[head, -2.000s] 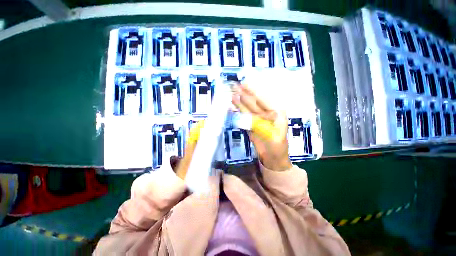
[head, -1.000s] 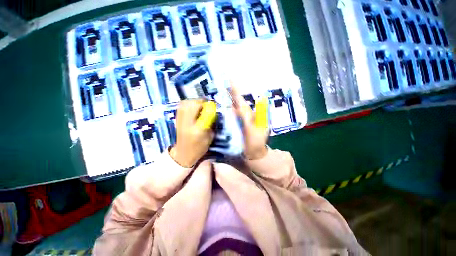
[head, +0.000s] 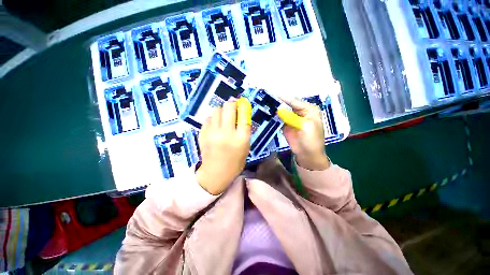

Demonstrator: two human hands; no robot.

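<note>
My left hand [head: 223,142], with a yellow finger cot, holds a flat display module [head: 212,94] tilted above the tray. The module has blue edges, a pale centre and a black part with a printed label. My right hand [head: 305,129], also with a yellow cot, holds a second module [head: 264,126] by its right edge. The two modules nearly meet between my hands; whether they touch is unclear. Below lies the white blister tray [head: 129,166], with modules in many pockets; my hands and the held modules hide part of it.
The green bench [head: 48,123] carries the tray. At the right stands a stack of filled trays [head: 400,48], with glossy grey tray edges [head: 373,64] beside it. A pale rail [head: 102,21] runs along the back. A red stool [head: 80,223] is below left, and yellow-black tape [head: 408,196] marks the floor.
The long pale item between my hands two seconds ago is no longer seen as such. Two modules now show face up, one in each hand, spread apart. The camera view has tilted.
</note>
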